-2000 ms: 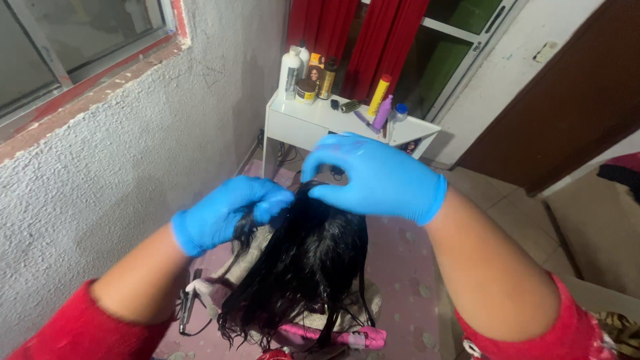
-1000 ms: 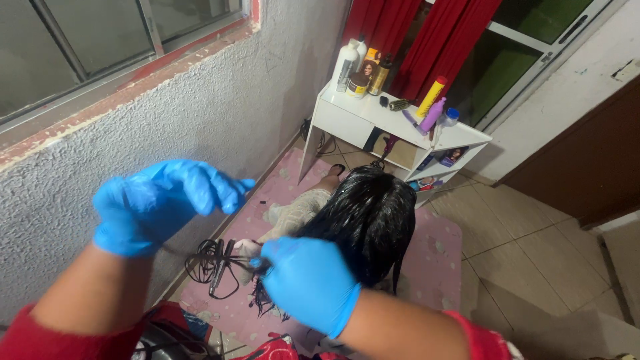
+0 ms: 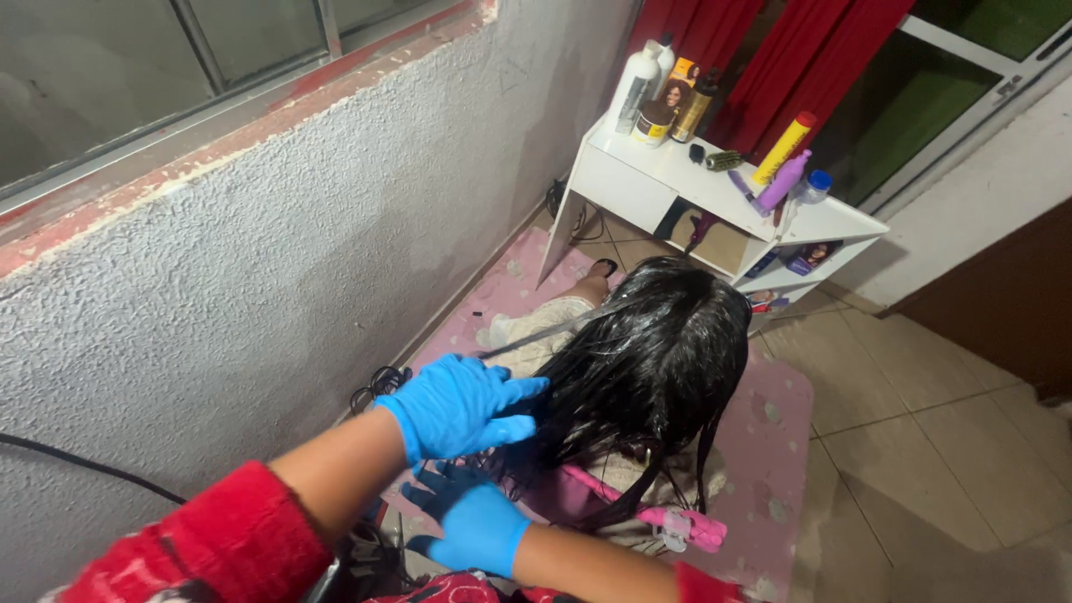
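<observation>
A seated person's long, wet-looking black hair (image 3: 670,360) hangs at the centre, seen from above and behind. My left hand (image 3: 462,406), in a blue glove, is at the hair's left side with its fingers pointing right. A thin lock runs from the head to this hand's knuckles; whether the fingers grip it is hidden. Below it, my right hand (image 3: 476,517), also gloved in blue, has its fingers spread near the hair's lower ends, with nothing visible in it. A bright pink rod-like item (image 3: 700,531) with a clear clip-like piece lies behind the person's neck, below the hair.
Ahead stands a white table (image 3: 636,180) with bottles, a jar (image 3: 651,124), a round brush (image 3: 723,160) and a purple bottle (image 3: 783,180). A textured wall (image 3: 276,251) runs along the left. Black cable (image 3: 381,383) lies by the wall, beside the pink mat (image 3: 775,435).
My left hand has come down to the side of the hair from its raised place. My right hand has moved off the hair to below my left hand.
</observation>
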